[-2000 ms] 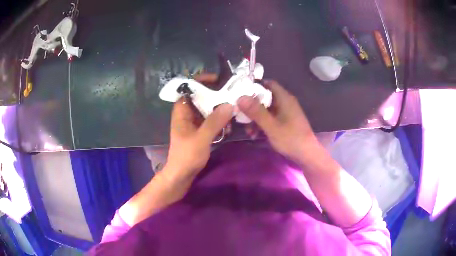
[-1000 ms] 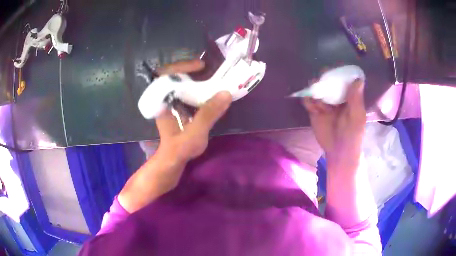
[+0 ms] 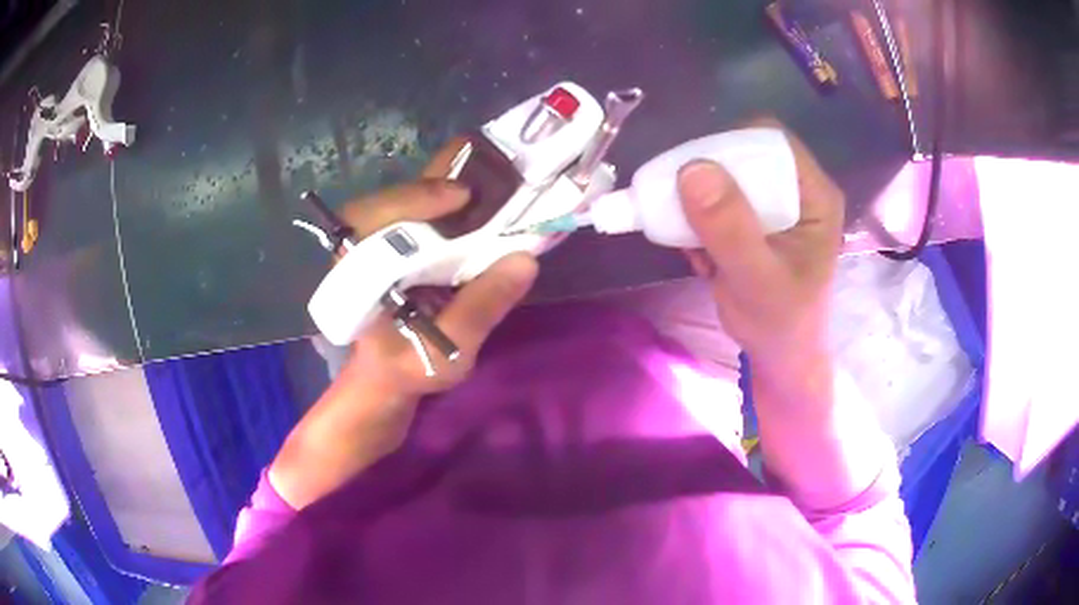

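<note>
A white toy scooter body is held by my left hand, thumb on the near side and fingers on the far side. Its front and dark handlebar point lower left. The red tail light and grey forked rear bracket are at the upper right. A dark seat area shows mid-body. My right hand holds a white glue bottle on its side. The pale green-blue nozzle points left, over the scooter's near side; whether it touches is unclear.
White scooters stand at the far left of the dark green bench. A purple and yellow packet and orange sticks lie at the upper right. A black cable hangs over the right edge. Blue crates with white bags are below.
My right hand left the scooter and picked up the glue bottle, then brought it left to the scooter. My left hand has turned the scooter so its seat and handlebar face up.
</note>
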